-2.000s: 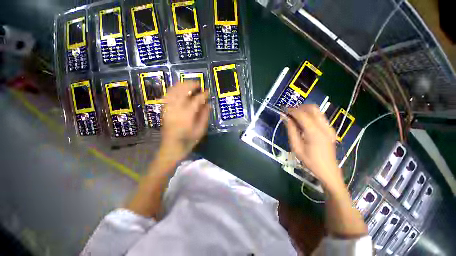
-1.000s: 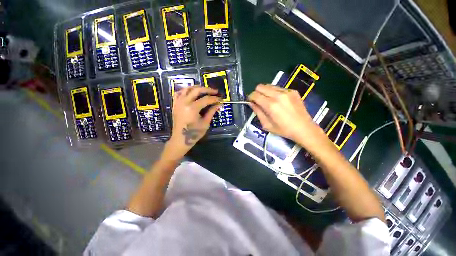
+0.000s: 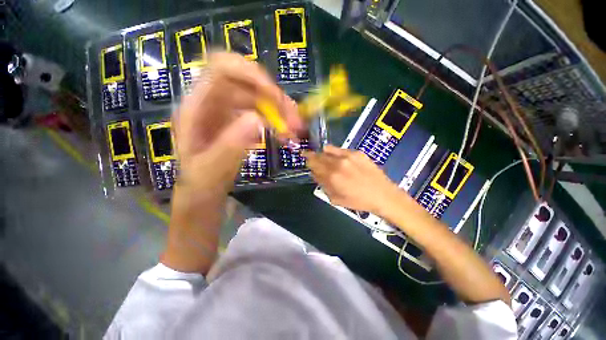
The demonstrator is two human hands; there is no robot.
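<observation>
Keypad phones with yellow screen frames lie in two rows in a clear blister tray. My left hand, raised and blurred over the tray, has a yellow strip at its fingertips and hides several phones. Crumpled, blurred yellow pieces show just right of it; whether they touch the hand or bench cannot be told. My right hand is beside the tray's lower right corner, fingers together; its grip is unclear. Two framed phones, an upper one and a lower one, lie on fixtures with white rails.
A second clear tray holds white phone backs at the lower right. A large grey tester stands at the upper right. Copper-brown cords and a white cable hang by the fixtures. Grey floor with a yellow line is at left.
My hands met over the tray around a thin light sliver; now they are apart, the left up and left, the right lower. Yellow pieces now show between the tray and fixtures.
</observation>
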